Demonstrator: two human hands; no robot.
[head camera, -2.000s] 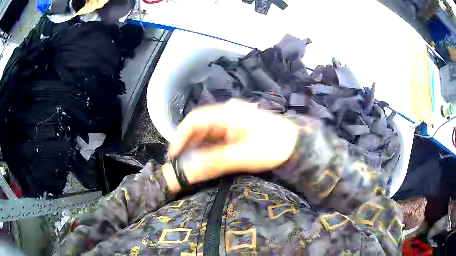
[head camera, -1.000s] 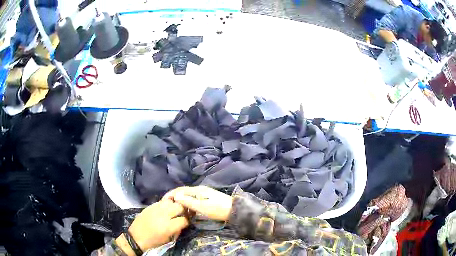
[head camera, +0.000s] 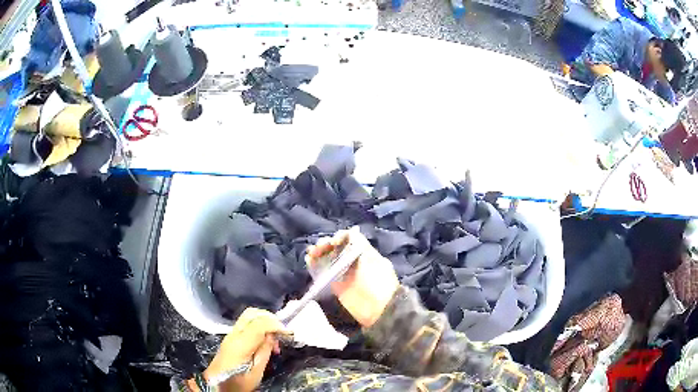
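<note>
My left hand (head camera: 249, 344) and my right hand (head camera: 360, 279) hold a light grey or white strip (head camera: 314, 291) between them, above the near edge of the tub. A pale flap hangs below the strip between my hands. The strip's exact folds cannot be told. The white tub (head camera: 182, 253) holds a heap of dark grey cut fabric pieces (head camera: 490, 241). A small cluster of dark strips (head camera: 282, 88) with pale print lies on the white table (head camera: 459, 115).
Red-handled scissors (head camera: 141, 123) and dark thread cones (head camera: 170, 57) stand at the table's left. Black garment pieces (head camera: 61, 253) heap at the left. At the right are brown checked pieces (head camera: 597, 329) and a red stool (head camera: 634, 369). A person (head camera: 624, 50) sits at the far right.
My hands have moved apart from their closed position together, with the pale strip now showing between them. My right hand is higher, over the tub. The view has shifted slightly.
</note>
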